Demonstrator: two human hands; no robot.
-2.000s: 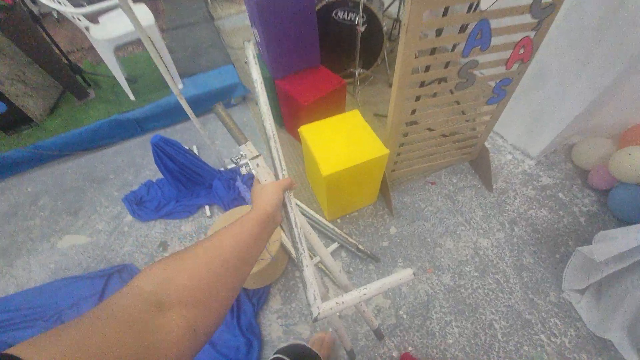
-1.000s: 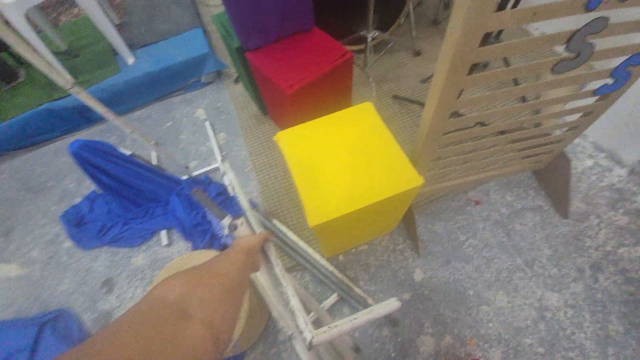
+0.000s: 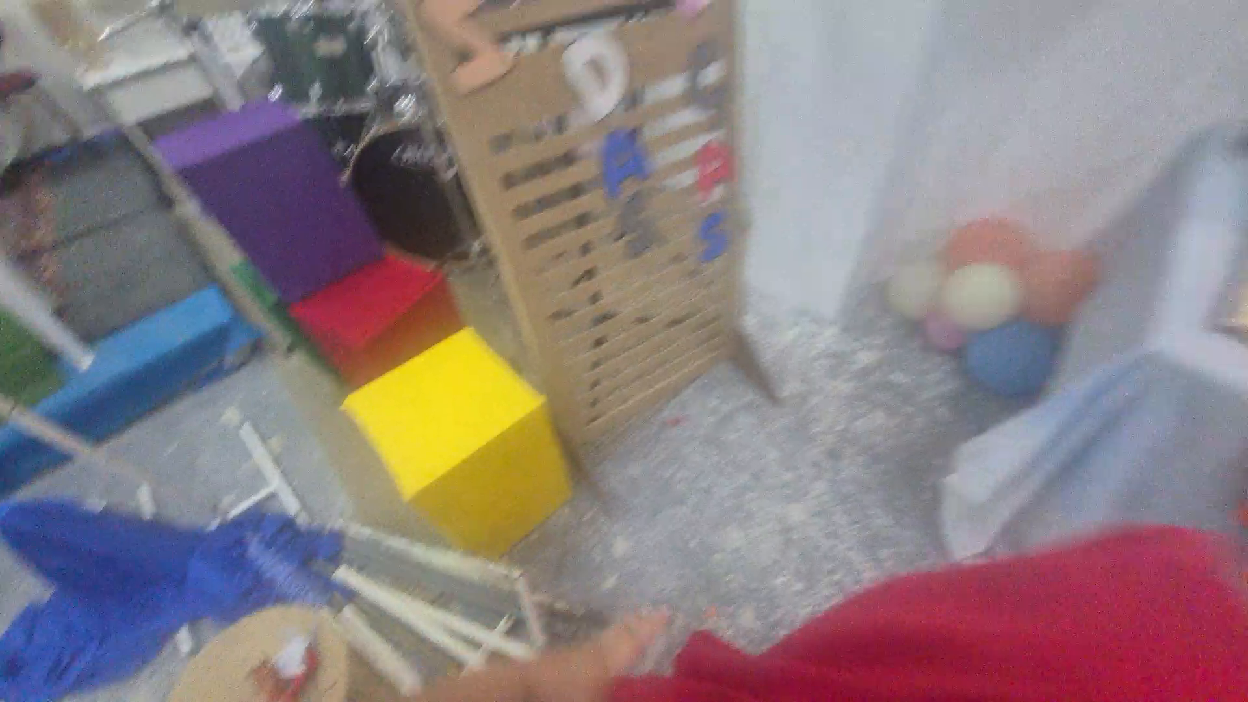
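Observation:
In the blurred head view, part of what looks like my left hand (image 3: 614,643) shows at the bottom edge, a finger or thumb towards the right. It is nearest to several white pipes (image 3: 439,609); whether it touches them is unclear. The pipes lie beside a round tan piece (image 3: 263,663) with a small red and white thing on it. Blue cloth (image 3: 127,585) is bunched to their left, near a white branched pipe (image 3: 268,468). A yellow cube (image 3: 468,448) stands just beyond the pipes. My right hand is not seen; red fabric (image 3: 955,624) covers the lower right.
A slatted wooden panel (image 3: 624,292) with coloured letters stands behind the yellow cube. Red (image 3: 380,312) and purple (image 3: 278,195) boxes stand left of it, near a drum (image 3: 409,195). Balloons (image 3: 985,292) and a draped pale cloth (image 3: 1092,439) are at the right.
The view has swung right and up. Both earlier frames show my left hand gripping a white pipe frame; now the hand is low at the bottom edge. Red fabric has come into view.

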